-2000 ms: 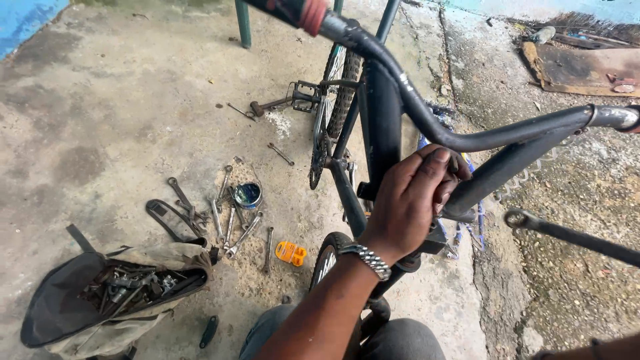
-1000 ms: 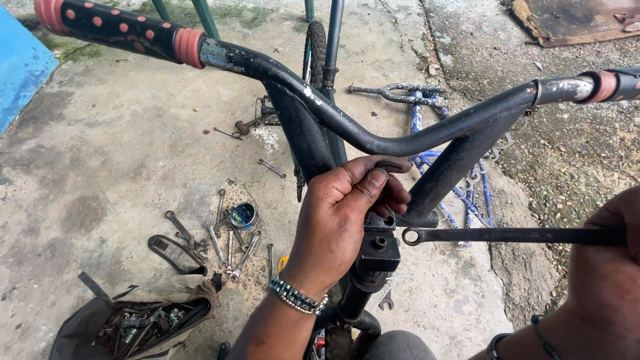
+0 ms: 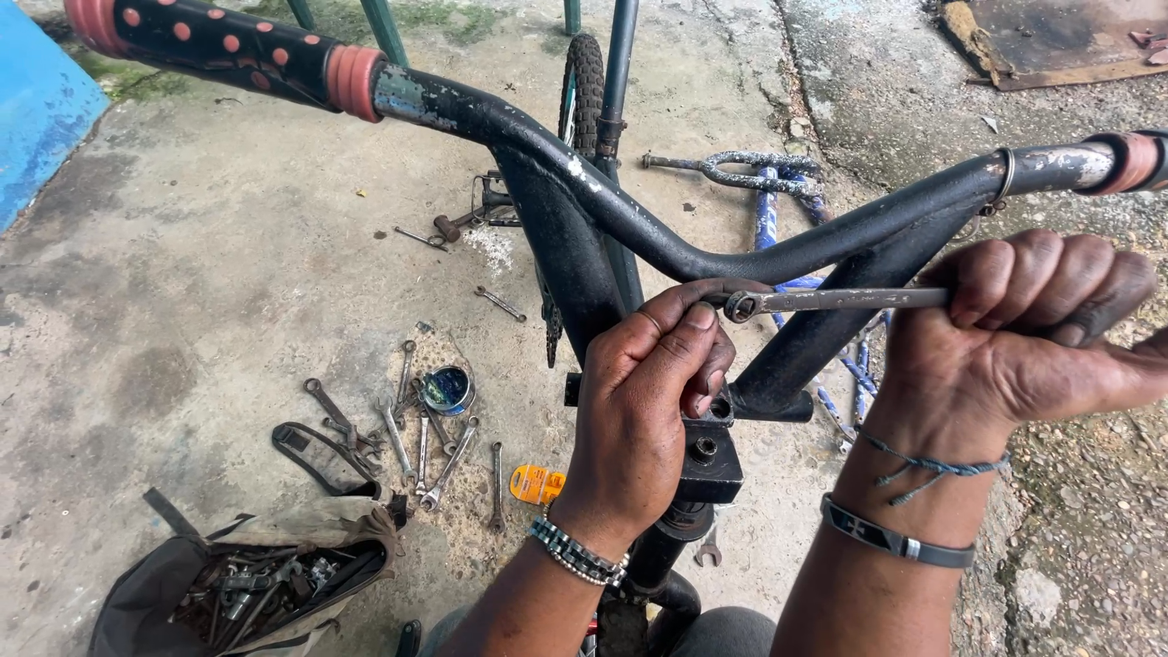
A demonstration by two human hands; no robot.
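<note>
Black bicycle handlebars [image 3: 639, 224] with dotted grips cross the view above a black stem [image 3: 712, 465] with a bolt on top. My left hand [image 3: 652, 374] is just above the stem, its thumb and forefinger pinching a small dark piece, mostly hidden, that meets the ring end of a dark wrench. My right hand [image 3: 1031, 301] is closed around the other end of that wrench [image 3: 849, 299], which lies level in front of the right handlebar tube.
On the concrete at left are several wrenches [image 3: 452, 464], a small tin of grease [image 3: 447, 390], an orange package [image 3: 537, 484] and an open tool bag [image 3: 365, 520]. Behind the handlebars lie a blue-and-white bicycle frame [image 3: 765, 214] and a bicycle wheel [image 3: 584, 91].
The wrench and my right hand have risen from beside the stem, and the ring end now meets my left fingertips. My left hand stays near the stem. The view has shifted.
</note>
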